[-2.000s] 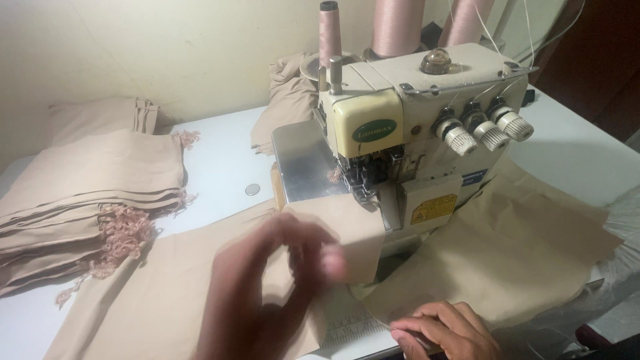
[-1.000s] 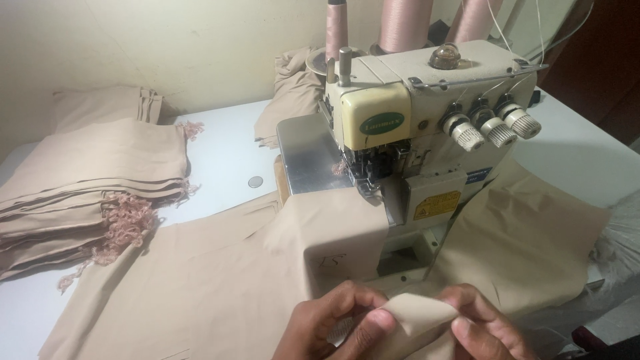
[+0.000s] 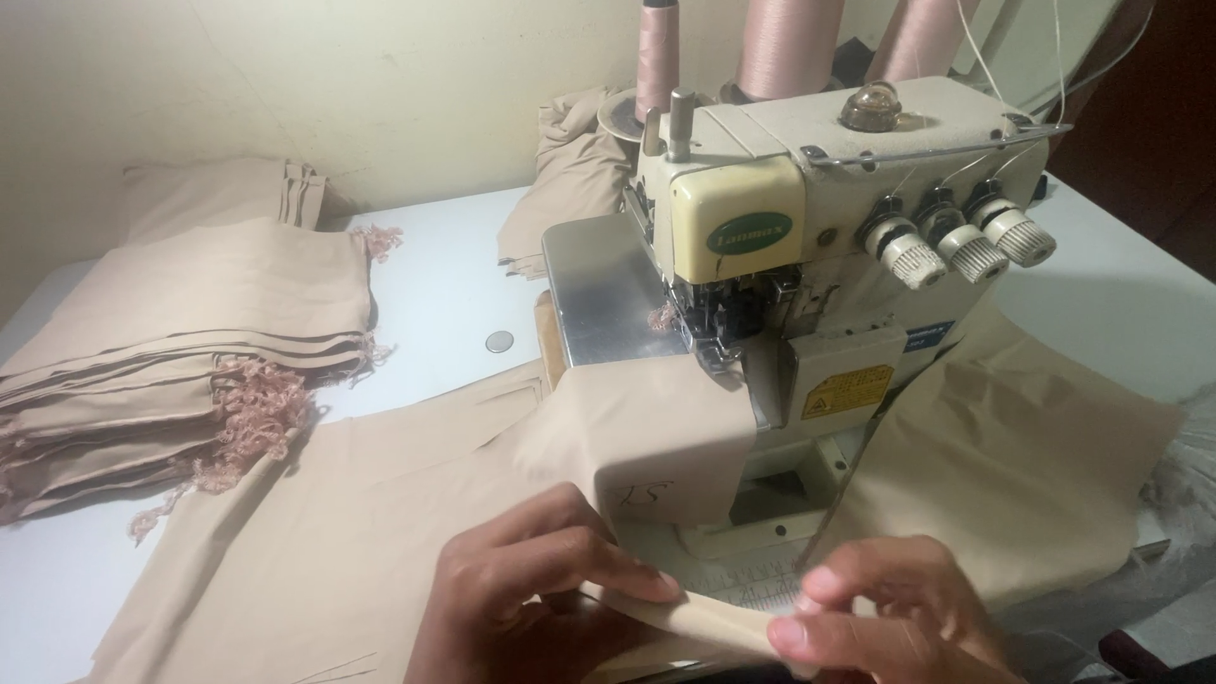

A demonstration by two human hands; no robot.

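Between my two hands, in front of the overlock sewing machine, a beige fabric edge is stretched near the bottom of the view. My left hand pinches its left end with thumb and finger. At its right end, the thumb and fingertips of my right hand grip the cloth. Another beige fabric piece with a handwritten mark lies over the machine's front, its far edge at the presser foot. How far the held cloth extends below the view is hidden.
Stacked beige fabric pieces with pink thread tails lie at left. A round metal disc rests on the white table. More beige cloth lies right of the machine. Pink thread cones stand behind it.
Two seconds ago my left hand was raised and blurred before the machine; it came down to the cloth beside my right hand. The held cloth, a raised flap one second ago, is now a narrow, taut edge.
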